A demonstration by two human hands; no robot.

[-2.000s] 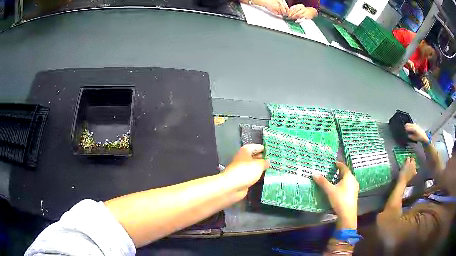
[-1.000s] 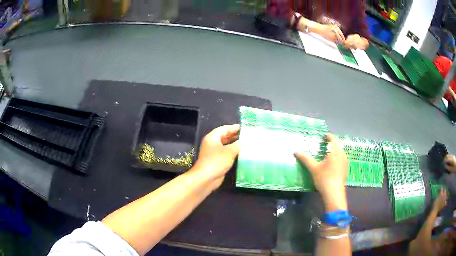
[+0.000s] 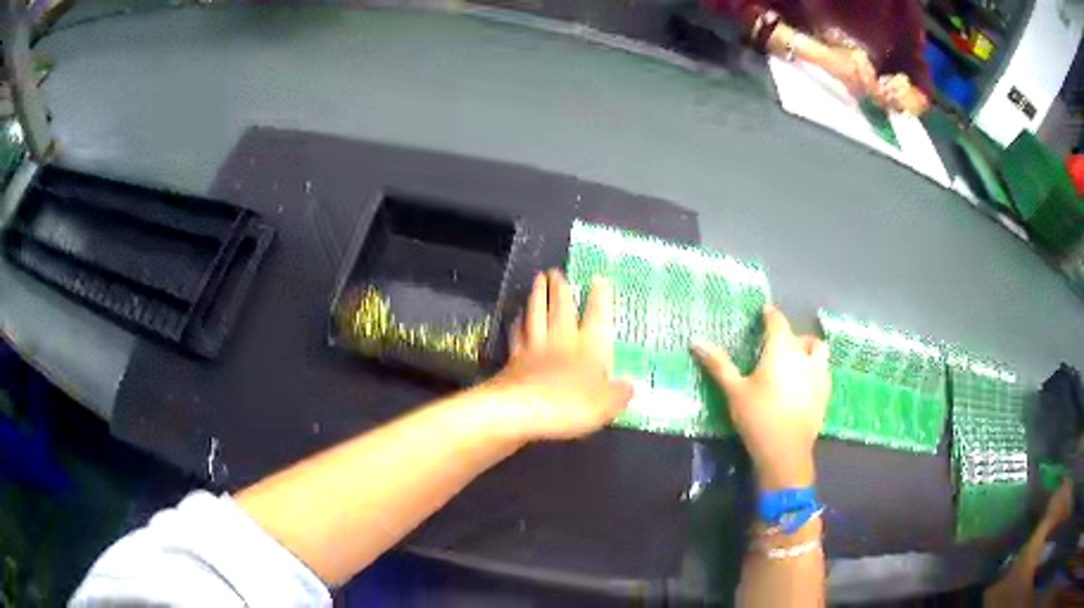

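Observation:
A block of overlapping green PCB panels [image 3: 672,285] is over the right part of the large black mat [image 3: 297,416]. My left hand [image 3: 565,362] is on its left edge, fingers spread over the top and thumb near the lower edge. My right hand [image 3: 773,386], with a blue wrist strap, holds its right edge, thumb on top. The undersides of the panels and my fingertips below them are hidden. A black parts bin [image 3: 434,267] with tiny gold-coloured parts [image 3: 410,333] along its near side stands left of my left hand.
Black slotted racks [image 3: 131,255] lie at the left. More overlapping panel rows [image 3: 886,386] and another row [image 3: 989,445] lie to the right on a second mat. A neighbour's hand [image 3: 1048,523] is at the far right. A person's hands [image 3: 874,83] work across the bench.
Both hands have brought the panel block left from the second mat to the large mat. My left hand has shifted from gripping its left edge to lying spread over it. The view has swung right.

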